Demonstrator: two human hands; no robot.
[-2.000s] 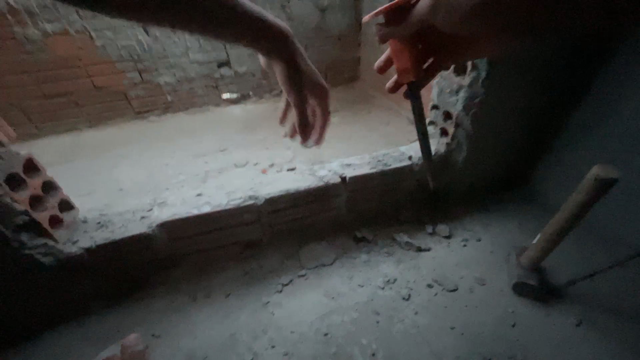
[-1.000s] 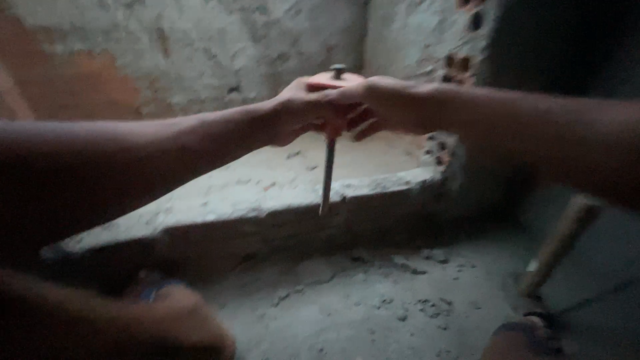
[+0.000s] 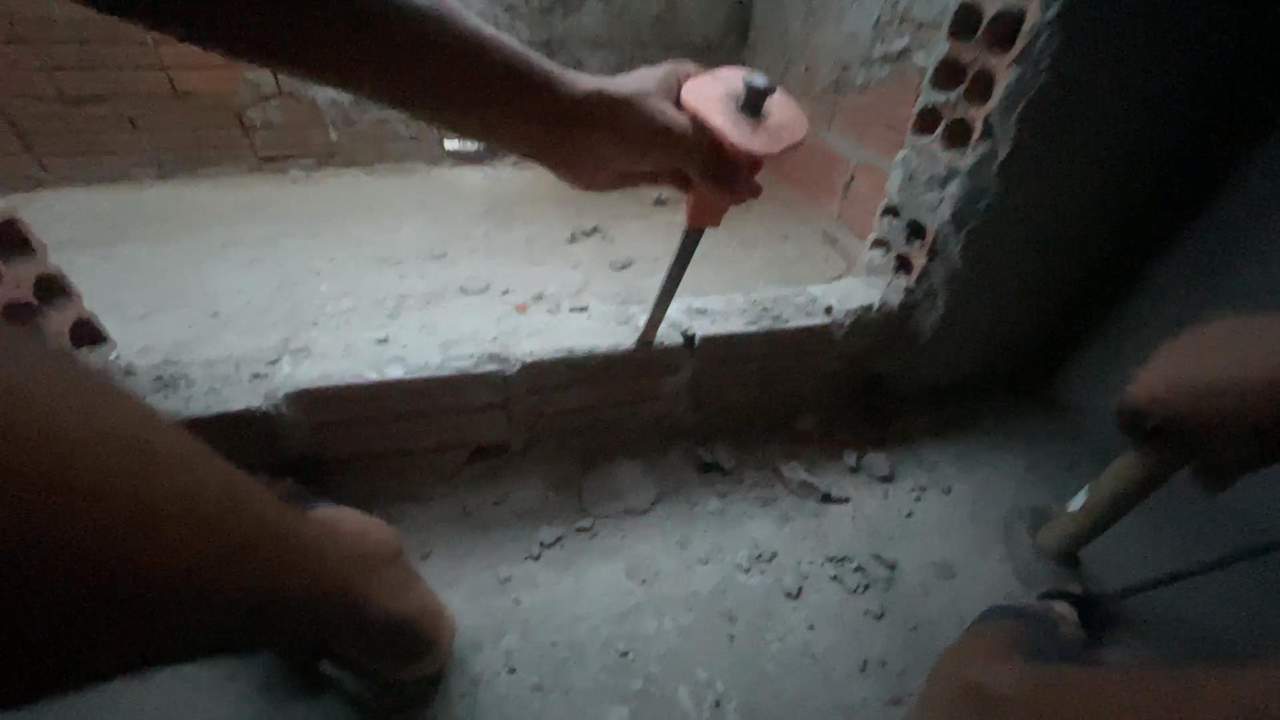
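Note:
My left hand (image 3: 650, 130) grips a chisel (image 3: 675, 280) by its orange hand guard (image 3: 745, 110), just under the round collar. The chisel tilts a little, its tip at the top front edge of a low brick wall (image 3: 600, 400). At the right edge, my right hand (image 3: 1210, 400) is closed around the wooden handle of a hammer (image 3: 1120, 500). The hammer's head is low, near the floor, and blurred.
Broken hollow bricks (image 3: 960, 90) edge the opening at right, with more hollow bricks (image 3: 45, 285) at left. Rubble bits (image 3: 810, 480) lie on the concrete floor (image 3: 620, 620). My feet show at lower left and lower right, beside a thin dark cable (image 3: 1190, 570).
Both hands were together at the chisel a second ago. My right hand has since moved off to the right and taken the hammer handle, while the chisel in my left hand has come to the wall's edge.

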